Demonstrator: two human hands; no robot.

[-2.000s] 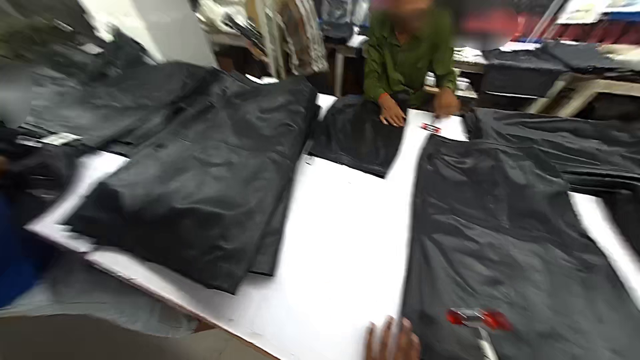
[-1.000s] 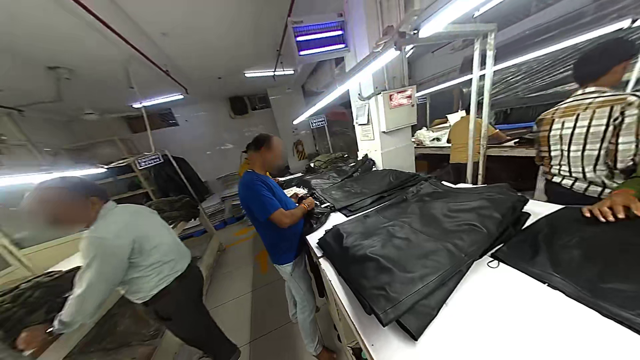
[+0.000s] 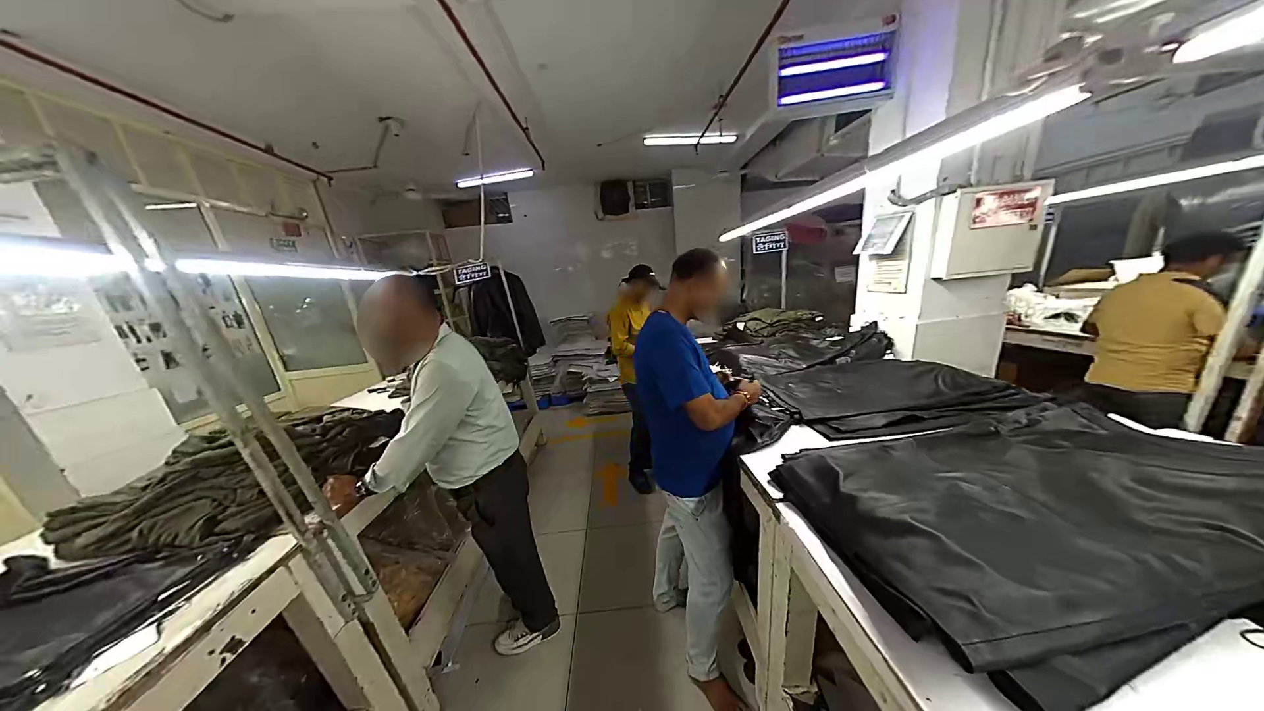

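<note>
Neither my left hand nor my right hand is in the head view, so what they hold is hidden. Nearest on the right, a stack of black garments [image 3: 1027,533] lies flat on a white-topped table [image 3: 859,637]. Behind it, more folded black garments [image 3: 889,390] are piled on the same table. A person in a blue T-shirt [image 3: 681,395] stands at its left side, both hands on something dark and small.
On the left, a person in a pale shirt [image 3: 449,405] leans over another table with dark green garments [image 3: 227,479]. A tiled aisle [image 3: 578,592] runs between the tables. A metal post [image 3: 237,375] rises at the left table. Farther off stands a person in yellow [image 3: 627,336].
The view has swung left and up from the table, onto the aisle. A hand at the bottom edge two seconds ago, beside a red-headed tool, is out of view now.
</note>
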